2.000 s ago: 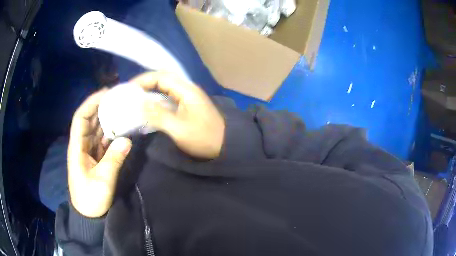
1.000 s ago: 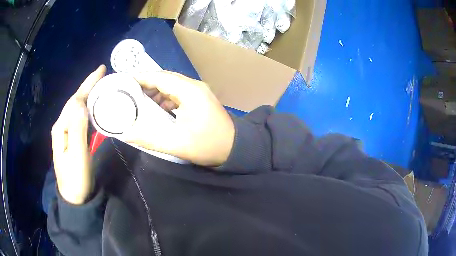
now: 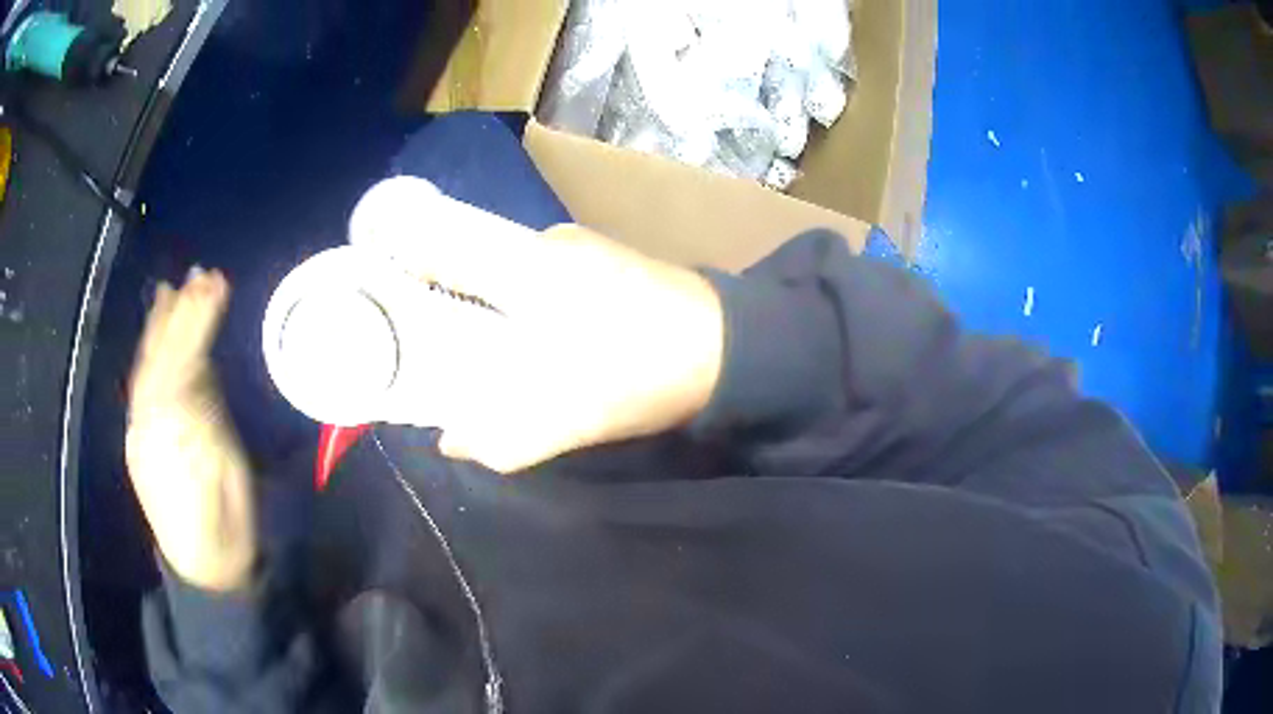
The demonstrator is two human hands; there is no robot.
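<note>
A white neck fan [image 3: 461, 328] is over my lap, its two rounded ends close together and pointing left. The nearer end shows a round face with a thin dark ring line. My right hand [image 3: 600, 349] is closed around the band near the ends, strongly overlit, and hides much of it. My left hand [image 3: 193, 446] is to the left of the fan, apart from it and blurred, with its fingers extended and nothing visible in it. A small red pointed piece [image 3: 337, 453] shows just below the nearer end; what it belongs to is unclear.
An open cardboard carton [image 3: 698, 209] with silvery wrapped white fans [image 3: 712, 84] stands ahead on the blue floor [image 3: 1061, 209]. On the black bench [image 3: 56, 363] at left lie a teal electric screwdriver [image 3: 53, 49] and a blue-handled tool [image 3: 31, 635]. Brown boxes stand far right.
The fan's ends have turned and come together, with a flat round face now towards me. My left hand has let go of the fan and moved left. My right hand still holds it.
</note>
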